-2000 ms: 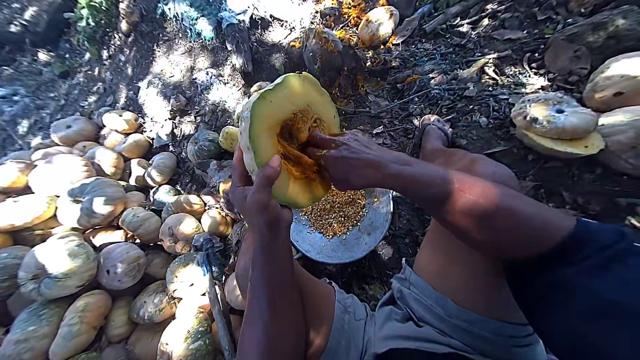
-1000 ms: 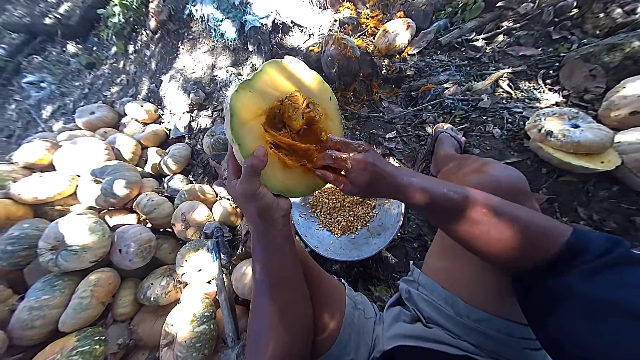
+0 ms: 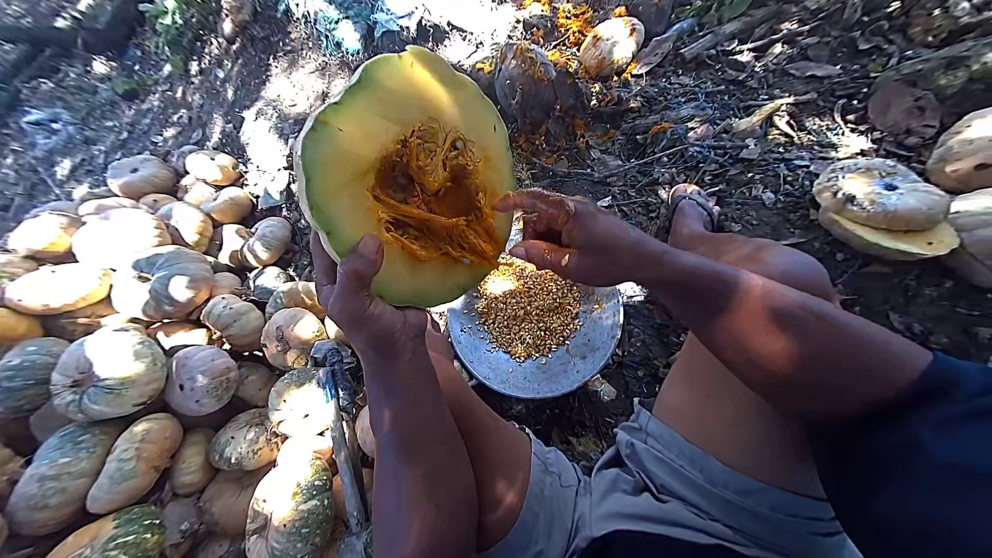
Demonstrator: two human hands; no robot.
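My left hand [image 3: 360,298] holds up a halved pumpkin [image 3: 329,163] from below, its thumb on the pale cut face and its other fingers behind the rind. Stringy orange pulp [image 3: 434,198] with some seeds lines the hollow of the half. At the right edge of that half is my right hand [image 3: 566,236], its fingers bent and apart, smeared with orange pulp, and nothing shows in its grasp. Below both hands a round metal pan [image 3: 511,380] rests on the ground between my legs, bearing a heap of pumpkin seeds [image 3: 531,310].
A large pile of whole pumpkins [image 3: 108,372] covers the ground at left, with a dark long-handled tool [image 3: 345,442] beside my left leg. More pumpkins [image 3: 883,194], one cut, lie at right. Orange pulp scraps [image 3: 573,23] lie farther forward among leaves and twigs.
Two seconds ago my right hand was inside the pumpkin's hollow; it has drawn back rightward to the edge. My left hand still holds the half, its cut face now turned more toward me.
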